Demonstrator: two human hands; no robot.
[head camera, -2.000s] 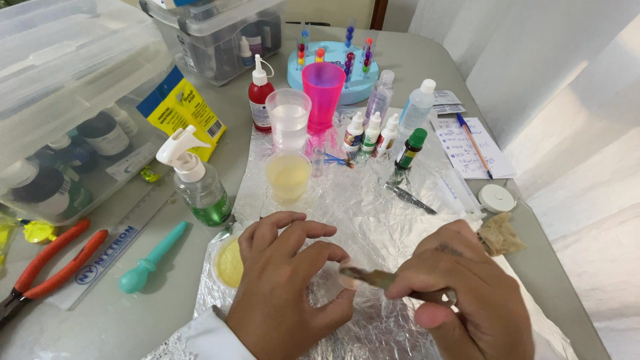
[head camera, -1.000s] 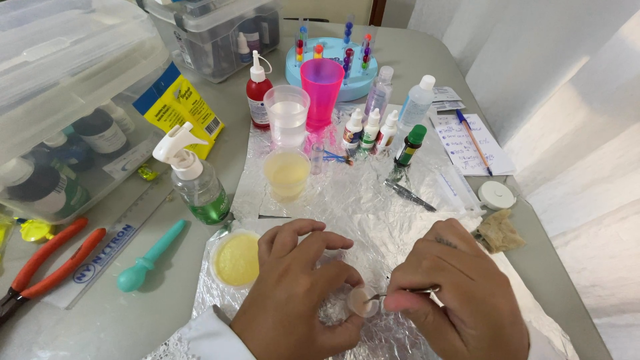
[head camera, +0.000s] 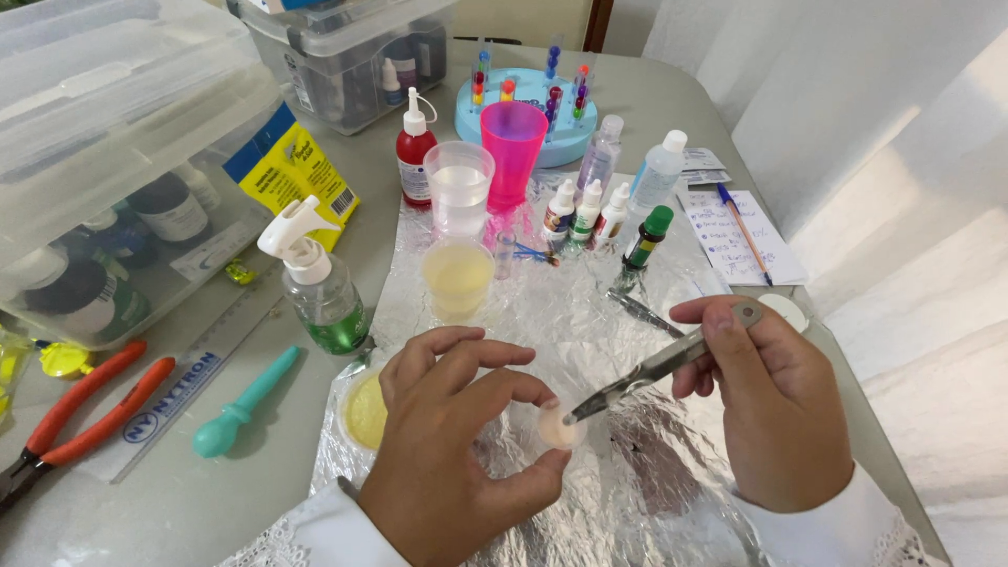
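Observation:
Between thumb and index finger, my left hand (head camera: 465, 433) grips the rim of a small clear cup (head camera: 561, 427) with pale contents. My right hand (head camera: 760, 394) holds a metal scalpel handle (head camera: 661, 364), its narrow tip at the cup's mouth; whether it touches the contents I cannot tell. Left of the cup, partly behind my left hand, lies a round dish of yellow material (head camera: 366, 409). Beyond my hands a plastic cup of yellowish liquid (head camera: 458, 276) stands on aluminum foil (head camera: 535, 315). A dark metal tool (head camera: 642, 313) lies on the foil near my right fingers.
At left are a spray bottle (head camera: 323, 295), a teal dropper (head camera: 248, 405), orange-handled pliers (head camera: 98, 409), a ruler (head camera: 181, 394) and a clear storage bin (head camera: 134, 102). Behind stand a pink cup (head camera: 512, 153), a red bottle (head camera: 415, 161) and small dropper bottles (head camera: 586, 213). A pen (head camera: 744, 232) lies on written paper (head camera: 724, 252).
My right hand has raised the metal handle, which now shows along its length; a second ago its tip was inside the small cup. My left hand stays at the cup.

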